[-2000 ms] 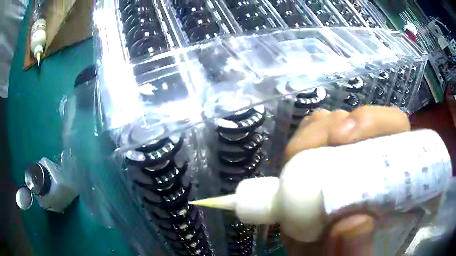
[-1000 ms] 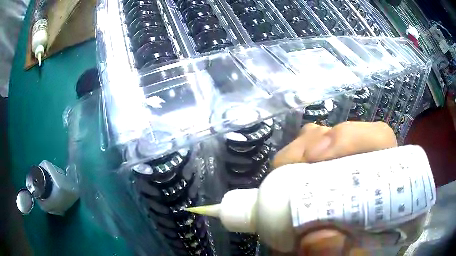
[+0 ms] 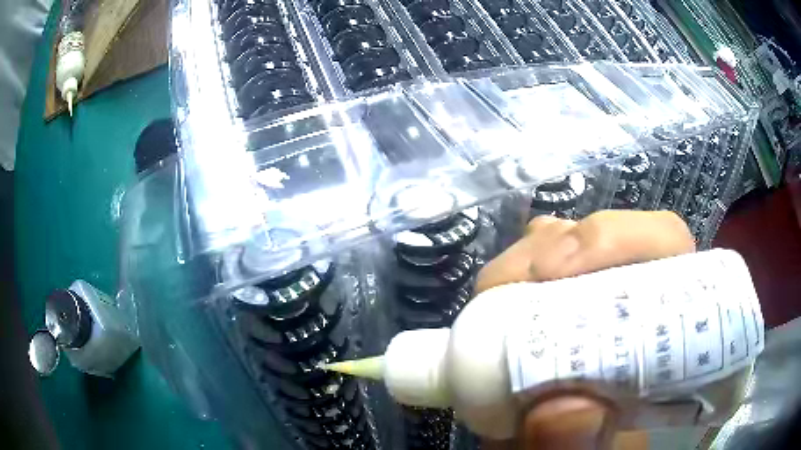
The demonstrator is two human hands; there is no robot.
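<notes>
My right hand (image 3: 584, 250) is closed around a white glue bottle (image 3: 615, 330) with a printed label, held sideways. Its pale-yellow nozzle (image 3: 356, 366) points left, with the tip at the edge of a black round part (image 3: 307, 365) in the leftmost front row. The black parts overlap in rows, with small shiny silver spots on their edges. They sit in a clear plastic tray (image 3: 422, 132) with strong glare. Whether the tip touches the part cannot be told. My left hand is not in view.
A second glue bottle (image 3: 70, 70) lies at the upper left by a brown board (image 3: 110, 48). A small whitish jar (image 3: 101, 334) with a dark top and silvery disc stands on the green mat (image 3: 70, 193) at left. Green boards and a dark red surface (image 3: 760, 237) are at right.
Since two seconds ago, the tray's near edge appears lower in the picture, and the bottle has shifted left and slightly down. Over the last second, the tip has stayed at nearly the same spot.
</notes>
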